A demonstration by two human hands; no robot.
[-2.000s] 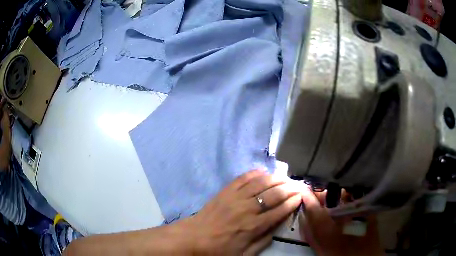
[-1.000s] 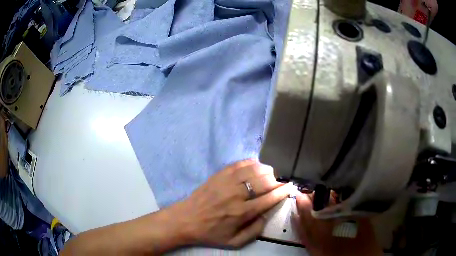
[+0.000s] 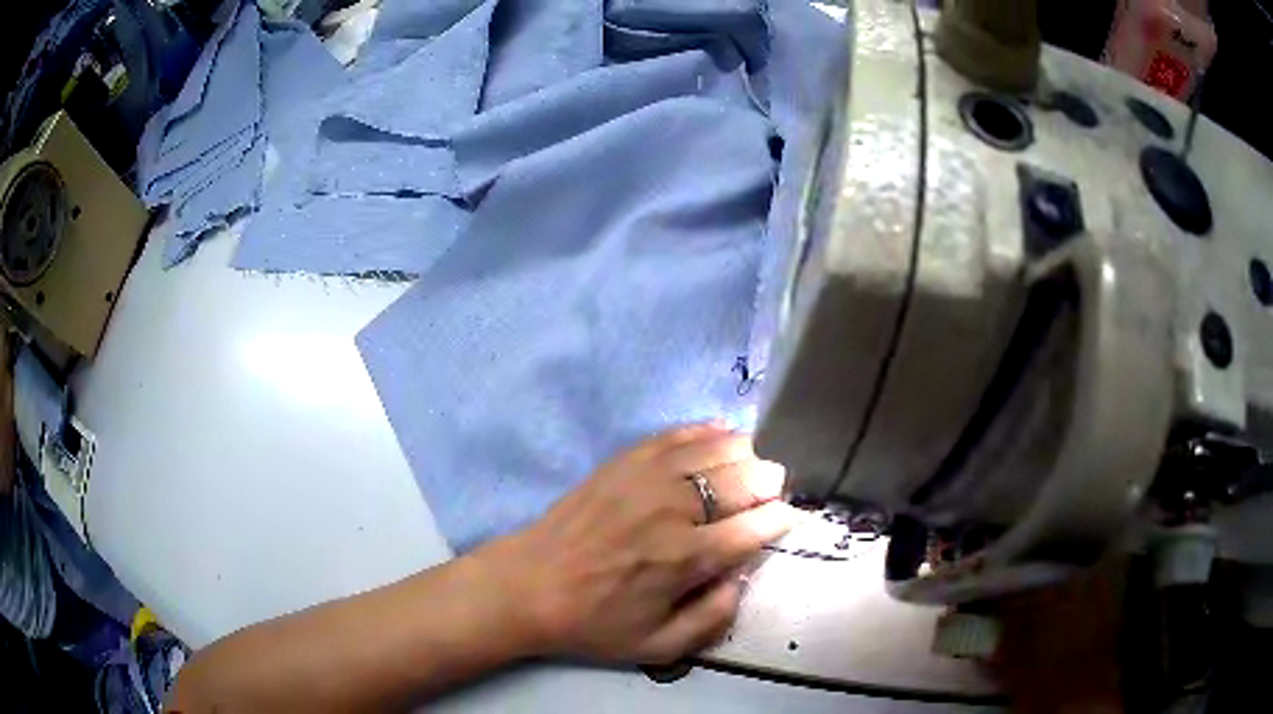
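A large light blue cloth panel [image 3: 559,307] lies on the white table and runs up to the needle area of the sewing machine [image 3: 1005,307]. My left hand [image 3: 642,544], with a ring on one finger, lies flat on the panel's near edge, fingertips in the bright light beside the machine head. My right hand [image 3: 1068,635] is dark, low at the right, partly behind the machine head; its fingers are hidden. The needle and presser foot cannot be made out clearly. The pale machine bed [image 3: 852,628] shows below the head.
Stacked light blue cut pieces [image 3: 210,154] lie on the far side of the table [image 3: 251,446]. A cream machine [image 3: 70,237] stands at the left. Bundled striped cloth [image 3: 140,677] hangs at the lower left near a yellow item. A pink bottle [image 3: 1162,49] stands at the back right.
My right hand has moved right, away from the needle area and my left hand. The panel's near edge has shifted slightly away from me. My left hand stays on the cloth.
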